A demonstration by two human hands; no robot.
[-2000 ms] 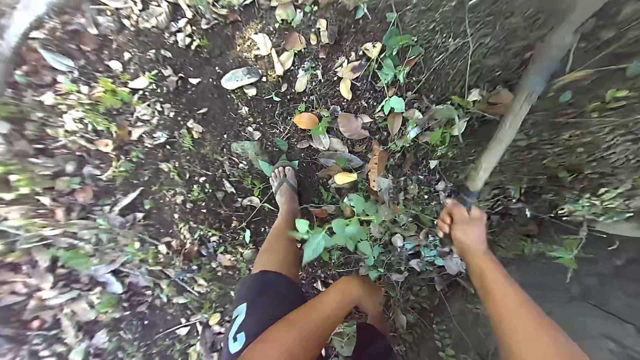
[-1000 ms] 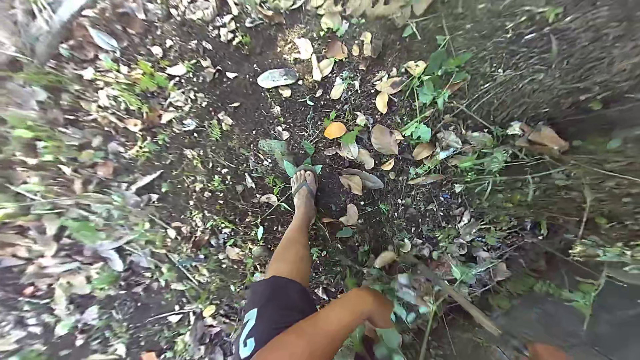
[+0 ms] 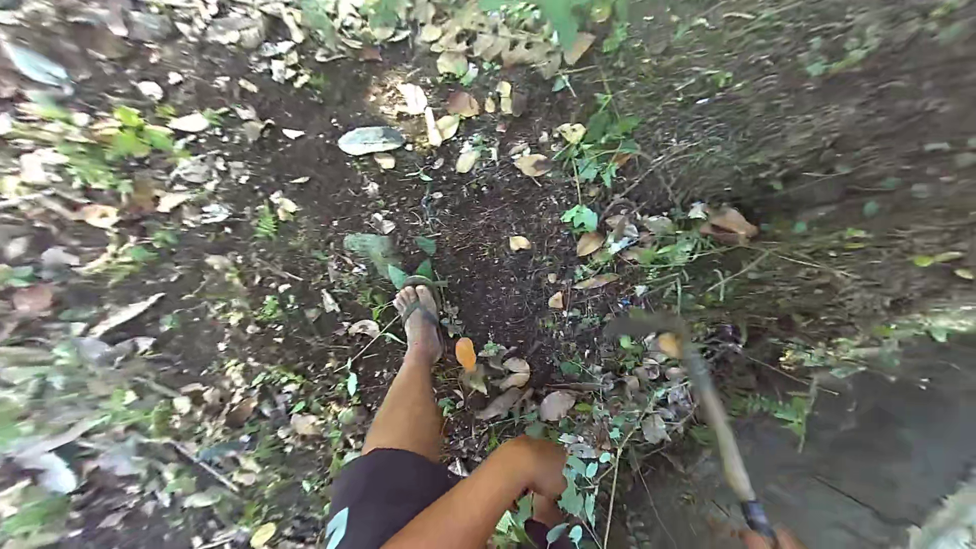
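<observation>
My right hand, partly cut off by the bottom edge at the right, grips the dark-wrapped end of a hoe-like tool with a wooden handle. Its blurred dark head points left, low over leaf litter beside the bare soil. My left hand is at the bottom centre, seen from the back over my bent leg, near leafy green stems. Its fingers are hidden, so a hold cannot be told. An orange leaf lies just right of my sandalled foot, with pale dry leaves nearby.
Dark soil stretches ahead of the foot. A flat grey stone lies farther up. Leaf litter and small plants cover the left side. A rough earthen slope and a smooth grey surface are on the right.
The tool, raised toward the upper right two seconds ago, is now low with its head near the ground. The orange leaf and some dry leaves have moved from ahead of the foot to beside it.
</observation>
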